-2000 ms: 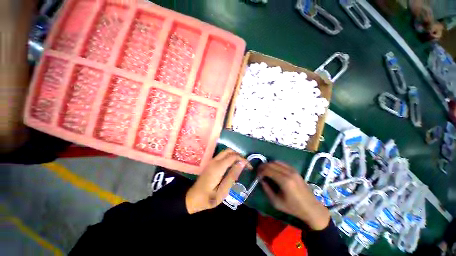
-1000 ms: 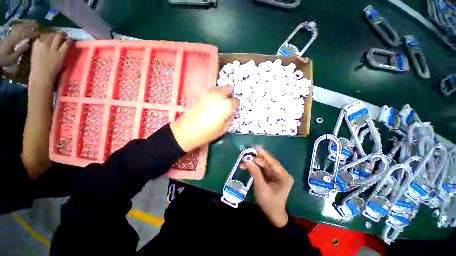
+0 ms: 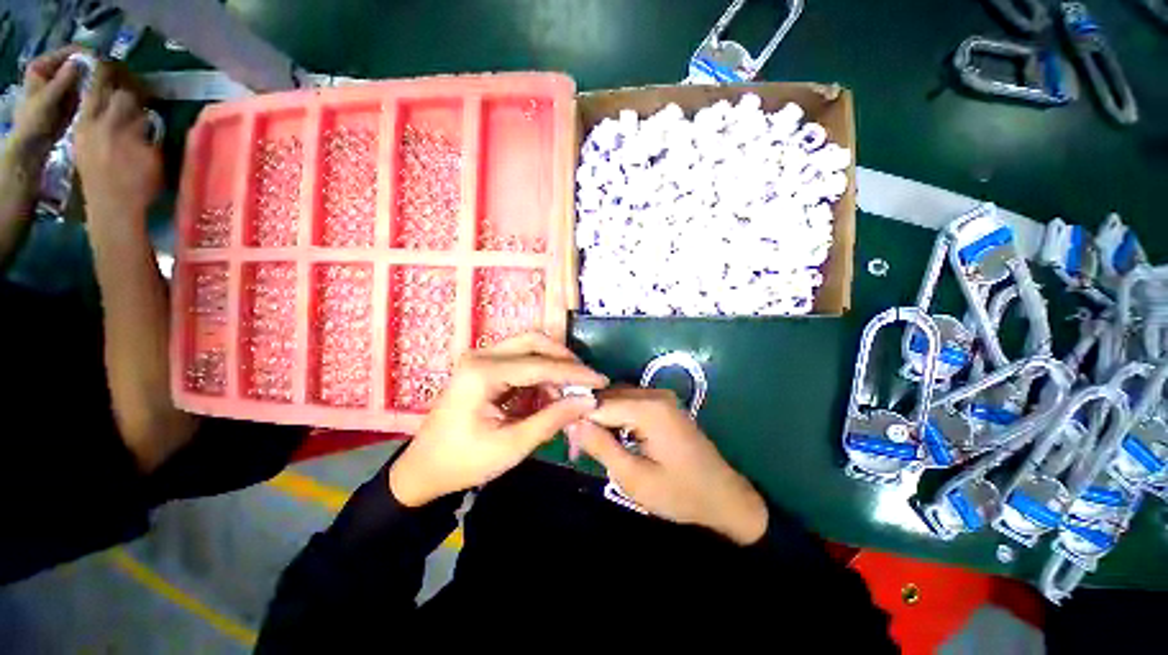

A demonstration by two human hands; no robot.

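Note:
My left hand (image 3: 480,416) and my right hand (image 3: 673,461) meet in front of the tray and box. My left thumb and fingers pinch a small white piece (image 3: 576,392), apparently a white collar; my right fingertips are against it. A loop-shaped piece (image 3: 698,375) shows behind my right hand, its curved end above the knuckles and a bit of its other end below; the hand hides its middle. A brown open box (image 3: 845,243) heaped with white collars (image 3: 711,211) stands just beyond my hands.
A pink compartment tray (image 3: 372,255) with small clear rings adjoins the box's left side. A pile of blue-banded loops (image 3: 1025,422) lies at right. Loose loops (image 3: 1012,71) lie beyond. Another person's hands (image 3: 96,109) are at upper left. A red stool (image 3: 929,601) shows below.
My left hand has come back from the collar box to my right hand, now pinching a small white piece. My right hand now covers most of the loop. Tray and box sit slightly higher in view.

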